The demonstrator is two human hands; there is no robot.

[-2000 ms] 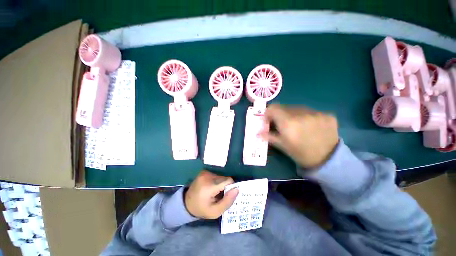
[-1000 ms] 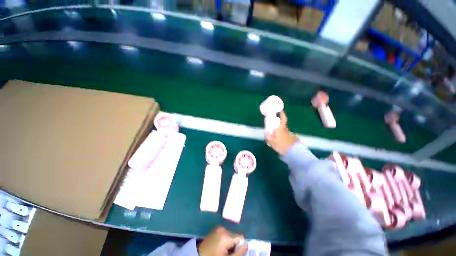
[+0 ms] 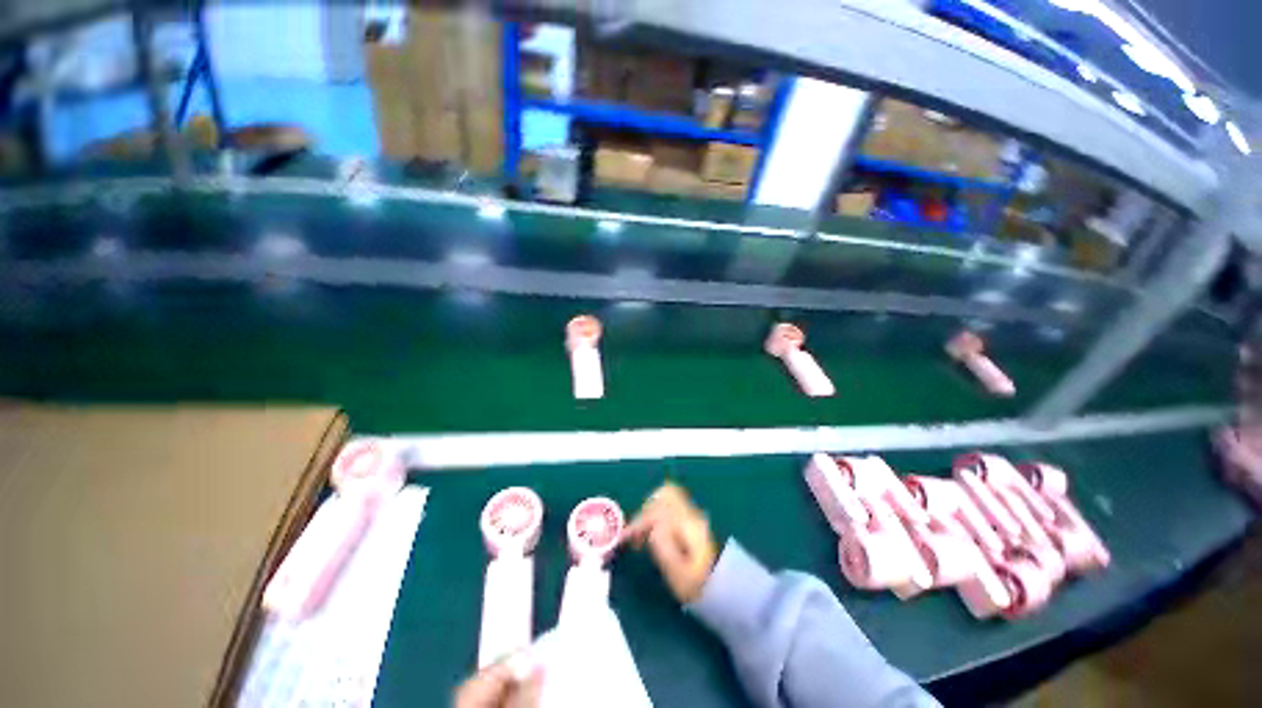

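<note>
Two pink handheld fans, one at the left (image 3: 509, 581) and one beside it (image 3: 595, 528), lie on the green bench. My left hand (image 3: 501, 686), cut off by the bottom edge, holds a white label sheet (image 3: 592, 661) that covers the second fan's lower handle. My right hand (image 3: 675, 542) is blurred, just right of that fan's head, with fingertips close to it. I cannot tell whether it touches the fan or holds a label.
Another fan (image 3: 327, 537) lies on spare label sheets (image 3: 332, 650) beside brown cardboard (image 3: 152, 553). A fan pile (image 3: 955, 533) is at right. Beyond the white strip (image 3: 623, 444), three single fans lie on the belt (image 3: 457, 394). A slanted metal post (image 3: 1128, 339) stands at right.
The fan in my right hand has been let go and lies on the belt. That hand has come back to the bench fans. The label sheet has moved up over a handle. The view has tilted up.
</note>
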